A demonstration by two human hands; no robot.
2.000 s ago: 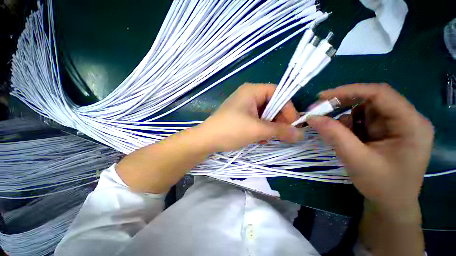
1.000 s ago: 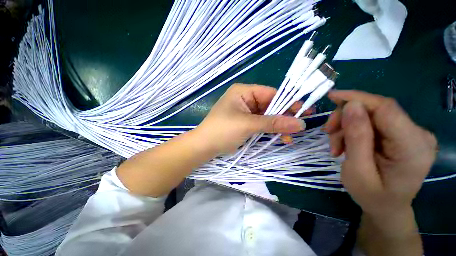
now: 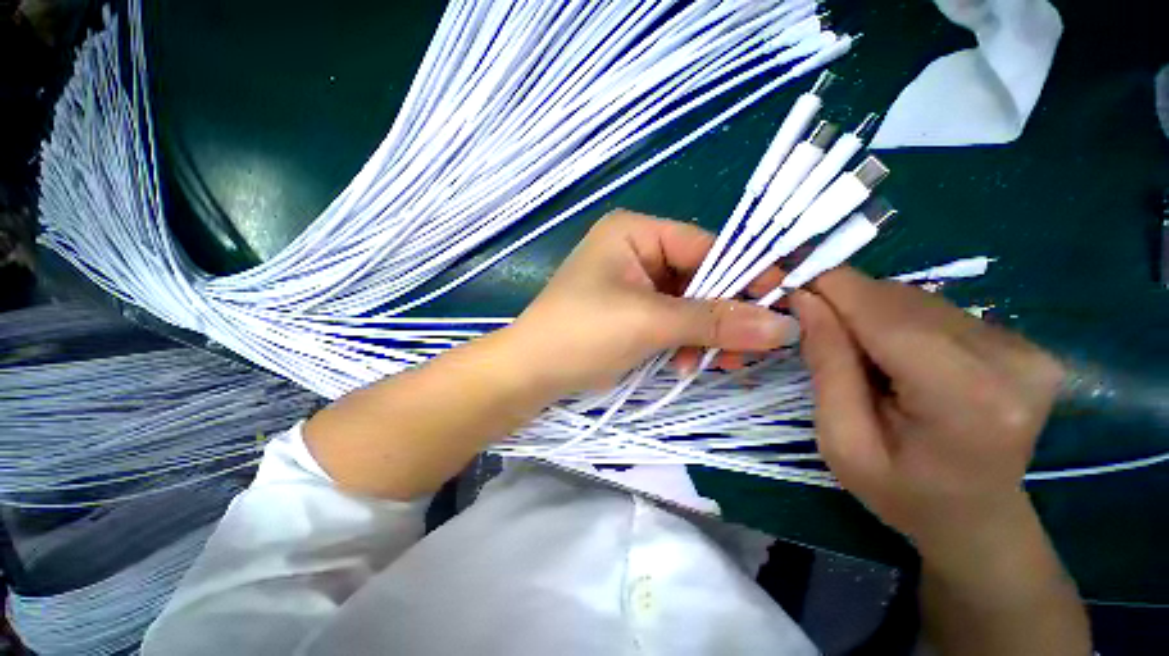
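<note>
My left hand (image 3: 667,301) is shut on a fanned bunch of white cables, with several white plug ends (image 3: 836,201) and their silver metal tips pointing up and to the right. My right hand (image 3: 917,385) touches the bunch from the right, its thumb and forefinger at the base of the lowest plug end (image 3: 840,246). Whether these fingertips pinch its cable is hard to tell. Loose white cables (image 3: 692,429) lie below and between the hands. One more plug end (image 3: 955,270) shows behind my right hand.
A thick fan of white cables (image 3: 513,141) curves across the upper left of the dark green table (image 3: 276,77). Greyer cable bundles (image 3: 116,404) are at the lower left. A white cloth or paper piece (image 3: 981,96) lies at the upper right. A white coat front (image 3: 551,564) is below.
My right hand has moved left from beside the plug ends to the base of the lowest one. The plug ends in my left hand are spread wider. A plug end now shows behind my right hand.
</note>
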